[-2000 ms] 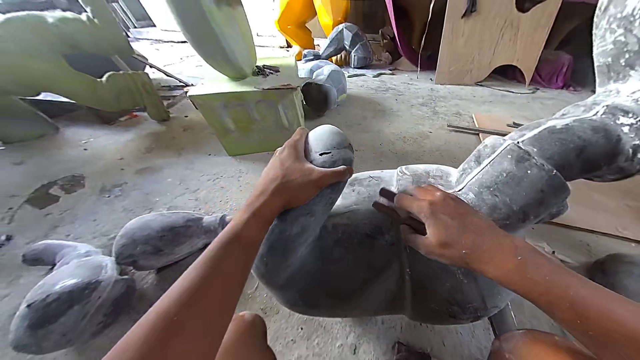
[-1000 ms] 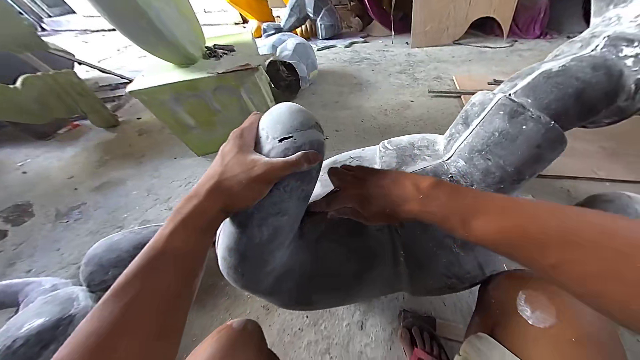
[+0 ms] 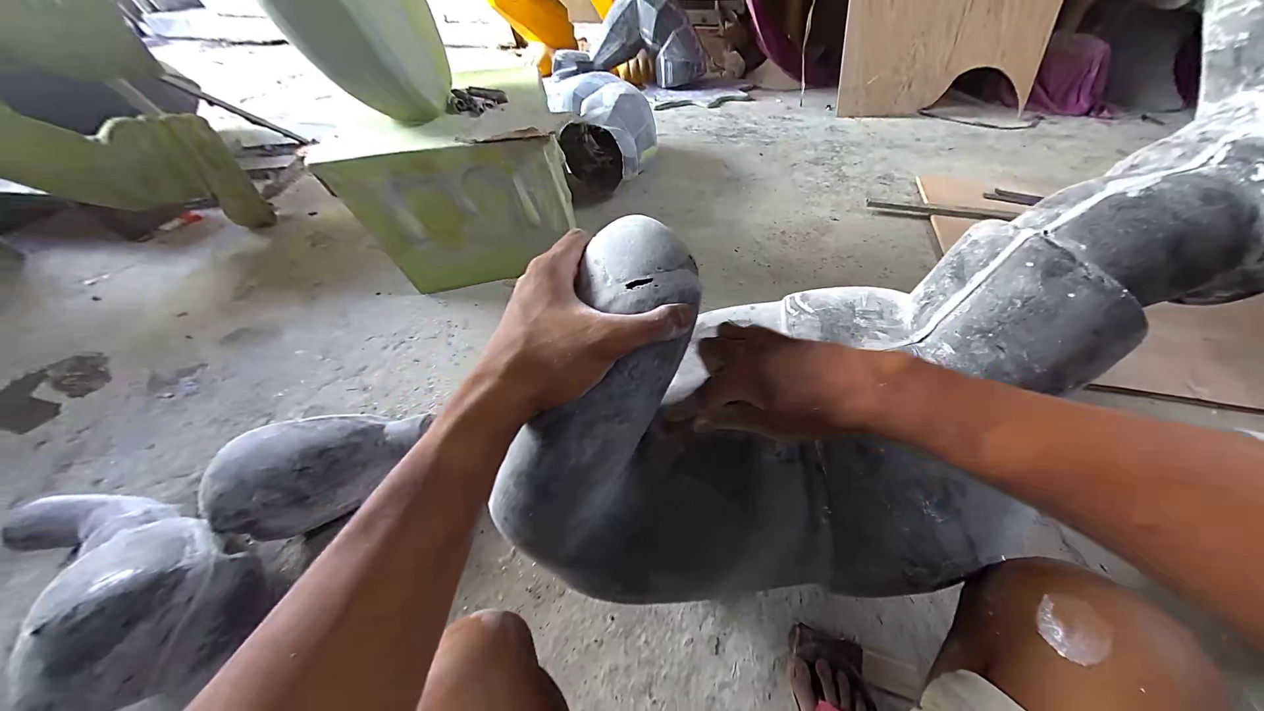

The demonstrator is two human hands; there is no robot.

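Note:
A large grey moulded sculpture [image 3: 731, 523] with rounded, limb-like parts lies across the floor before me. Its upright, knob-ended part [image 3: 637, 262] has a small dark slit near the top. Around the left side of that knob my left hand [image 3: 573, 331] is clasped, the thumb across its front. My right hand [image 3: 746, 380] presses on the sculpture's surface just right of the upright part, its fingers bent and partly in shadow. Whether a dark strip is under those fingers cannot be told. White dust and pale seams mark the grey surface.
Separate grey rounded pieces [image 3: 296, 474] lie on the concrete at the left. Behind stands a pale green box-shaped base [image 3: 444, 207], with a faceted grey-blue form [image 3: 617, 118] beside it. At the right are flat boards [image 3: 1185, 346] and thin strips [image 3: 938, 209]. My knees and a sandalled foot are close below.
My right hand has moved left along the sculpture to the base of the upright part. Dark strips showed in its fingers two seconds ago. My left hand keeps its hold on the knob.

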